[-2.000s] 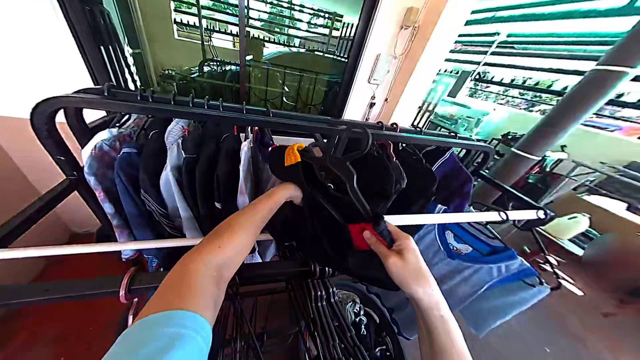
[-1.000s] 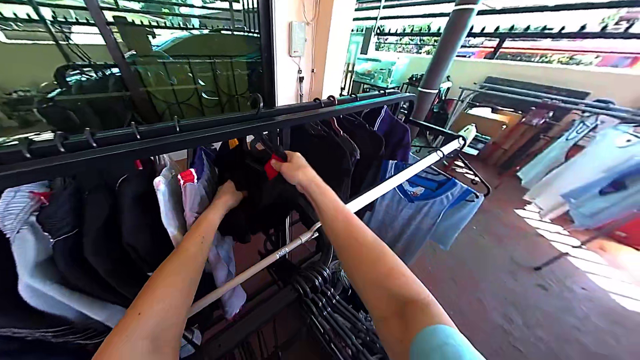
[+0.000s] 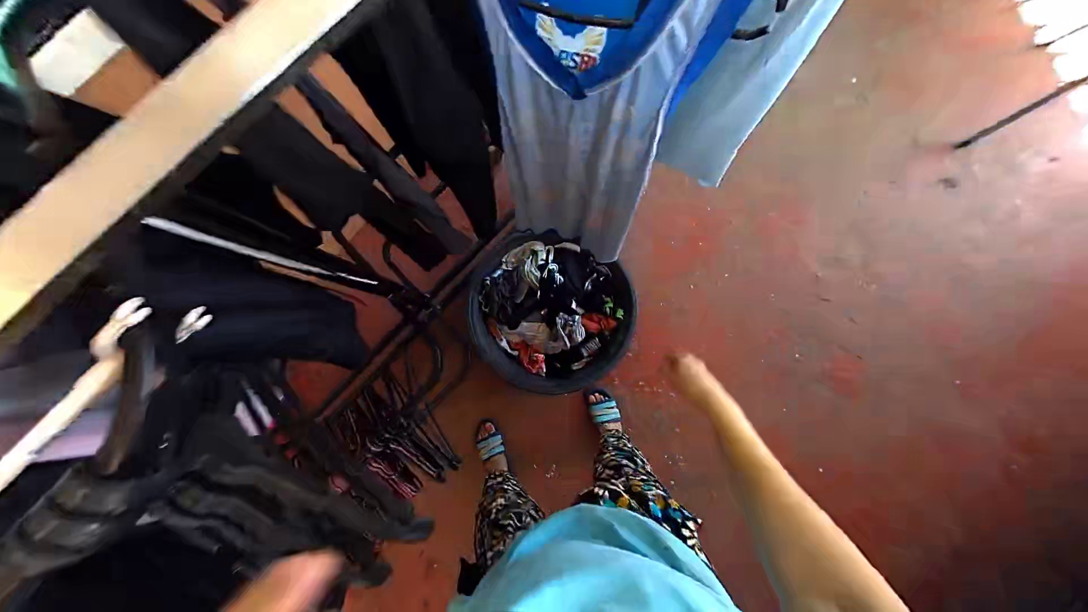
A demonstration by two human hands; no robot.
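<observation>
My right hand [image 3: 693, 378] hangs over the red floor, to the right of a round black tub [image 3: 552, 387] filled with mixed clothes [image 3: 548, 314]; its fingers are blurred and I see nothing in them. At the lower left edge my left hand [image 3: 293, 578] shows as a blur beside a bunch of black hangers [image 3: 255, 510]; whether it grips one cannot be told. A grey and blue sleeveless shirt [image 3: 578, 144] hangs just above the tub, its hem over the tub's back rim.
A rack's pale bar [image 3: 153, 136] crosses the upper left, with dark garments [image 3: 425, 102] below it. Pink and black hangers [image 3: 391, 450] hang low on a dark metal rail [image 3: 382, 361]. My sandalled feet [image 3: 604, 410] stand close to the tub.
The view has swung down to the floor and tub. My hands, earlier together at a black garment on the rack, are now apart, with the right out over the floor.
</observation>
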